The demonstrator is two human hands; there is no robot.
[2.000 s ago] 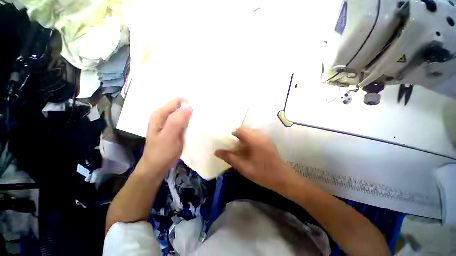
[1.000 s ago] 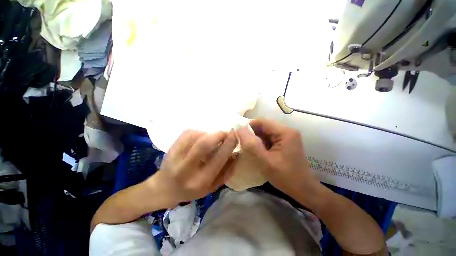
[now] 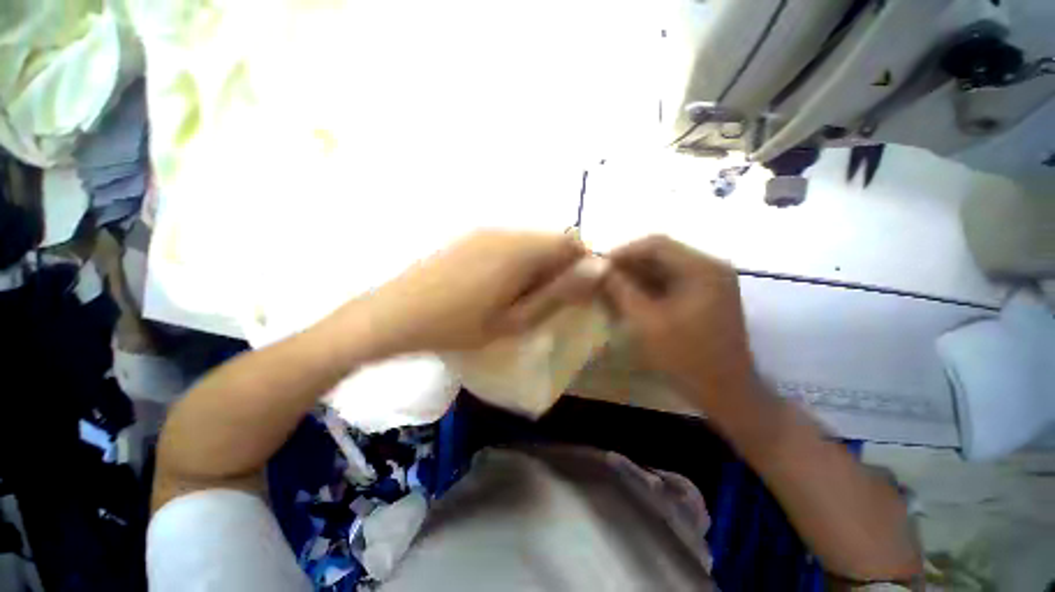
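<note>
My left hand and my right hand meet in front of me near the table's front edge. Both pinch the edge of a cream-white cloth between their fingertips. The cloth hangs below my hands in a folded corner, and more white cloth droops over the table edge under my left forearm. The fingertips are slightly blurred, and the exact fold between them cannot be made out. The rest of the cloth merges with the overexposed table top.
The sewing machine head stands at the upper right. The machine bed edge and a printed ruler lie right of my hands. Scraps fill a blue basket below. Cream garments and grey folded cloth are at the upper left.
The view has shifted to the right. My hands, apart two seconds ago, have come together and hold the cloth edge higher. The cloth corner has turned and hangs between them.
</note>
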